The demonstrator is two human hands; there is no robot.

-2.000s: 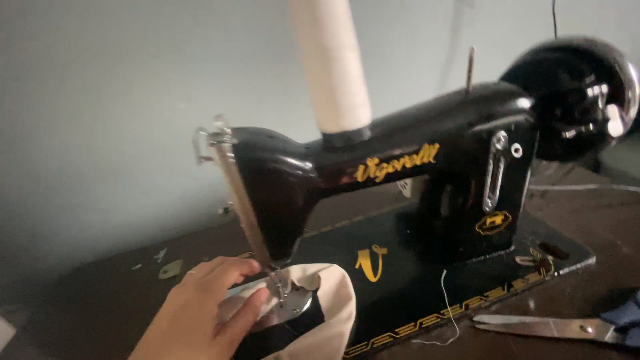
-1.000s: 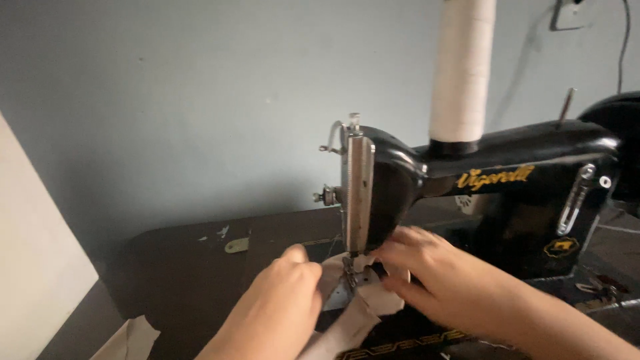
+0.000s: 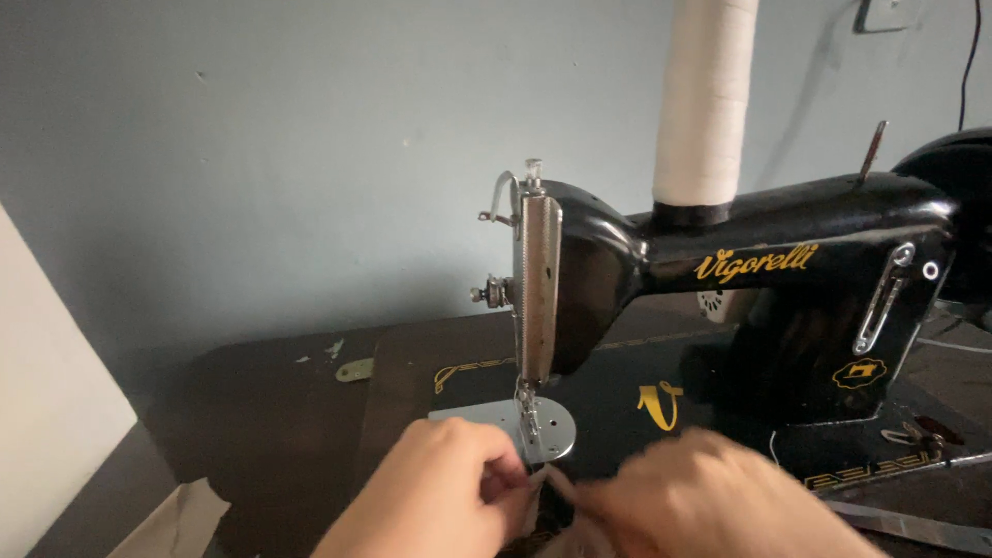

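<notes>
A black Vigorelli sewing machine [image 3: 783,240] stands on a dark table, a tall cone of white thread [image 3: 704,101] on its arm. Below the needle and presser foot [image 3: 529,411], the metal needle plate [image 3: 559,434] shows no fabric on it. Just in front of the plate, my left hand [image 3: 457,480] pinches a piece of pale fabric [image 3: 577,539]. My right hand [image 3: 697,488], slightly blurred, grips the same fabric to the right. Its lower part is cut off by the frame.
Another pale piece of fabric [image 3: 174,523] lies at the lower left, near a white panel [image 3: 54,372]. Small scraps [image 3: 335,349] lie behind the machine's left end. A scissor blade [image 3: 907,523] shows at the lower right, partly behind my right forearm. The wall [image 3: 310,155] stands behind.
The fabric, under the presser foot one second ago, is now in front of the needle plate. Both hands have come toward me with it. Two seconds ago only one hand showed.
</notes>
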